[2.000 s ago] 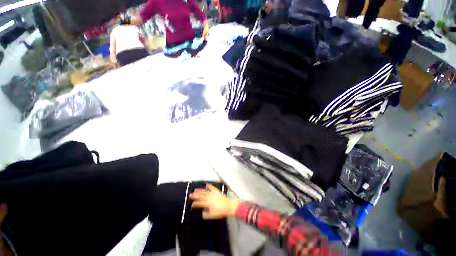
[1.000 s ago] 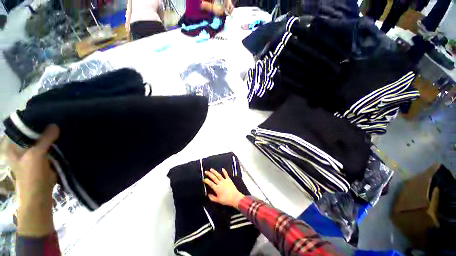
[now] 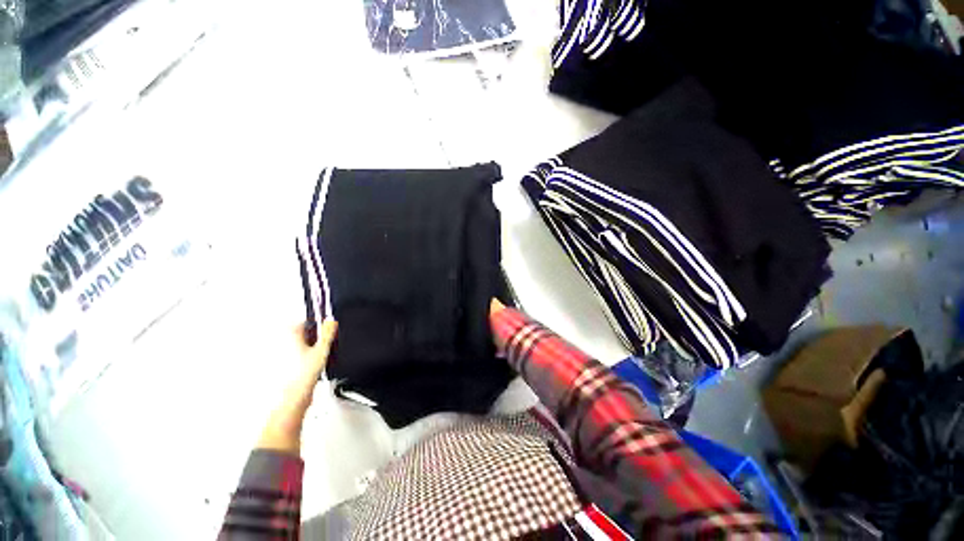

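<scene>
A black garment (image 3: 407, 280), folded to a rough square with white stripes down its left edge, lies on the white table (image 3: 243, 137) in front of me. My left hand (image 3: 313, 365) grips its lower left edge, thumb near the stripes. My right hand (image 3: 497, 315) is at its lower right edge, mostly hidden by the garment and my plaid sleeve; its fingers cannot be made out. Printed clear polybags (image 3: 100, 248) with dark lettering lie at the left.
A folded pile of black striped garments (image 3: 687, 222) is at the right, with more striped garments (image 3: 888, 159) behind. A bagged garment (image 3: 439, 23) lies at the far side. A blue crate (image 3: 735, 470) and a carton (image 3: 825, 396) stand on the floor at right.
My left hand has brought the large black garment down onto the other one before me, making one folded square. My right hand has moved from on top to the right edge. The view has tilted down.
</scene>
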